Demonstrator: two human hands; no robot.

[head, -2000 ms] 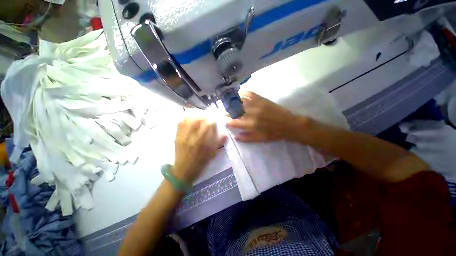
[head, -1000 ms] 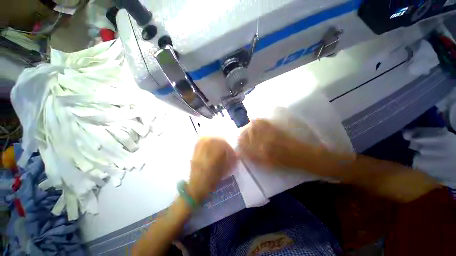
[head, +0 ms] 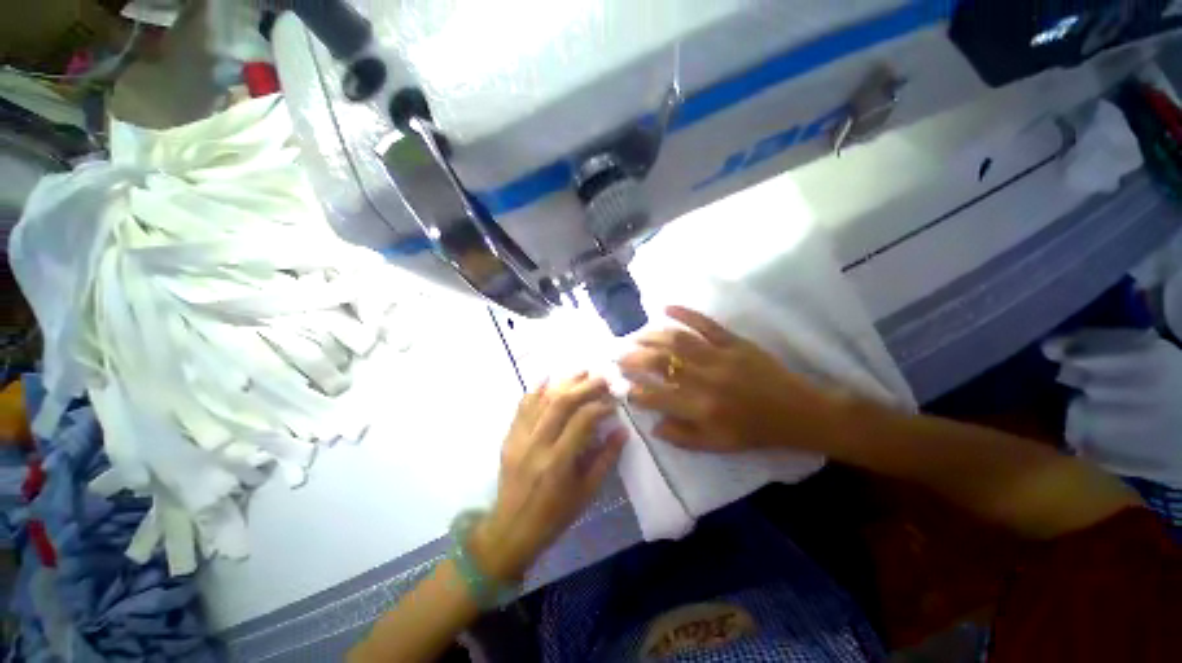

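Note:
A white cut panel (head: 778, 311) lies on the table right of the needle area and reaches over the front edge. A narrow white strip (head: 655, 486) runs along its left side towards me. My left hand (head: 551, 460), with a green bangle, rests on the strip's left edge, fingertips near the needle. My right hand (head: 713, 389), with a ring, lies flat on the panel, just in front of the dark blue-grey piece (head: 617, 301) by the presser foot. The needle area is washed out by glare. The white sewing machine head (head: 544, 78) stands above.
A pile of white strips (head: 208, 298) lies left of the machine. Crumpled light blue pieces (head: 104, 544) hang at the lower left. The grey ruler-marked table edge (head: 985, 304) runs along the front. White cloth (head: 1128, 402) lies at the right.
Both hands and the panel have moved towards me from the needle since two seconds ago. The fingers of both hands are now more spread. The view has shifted slightly.

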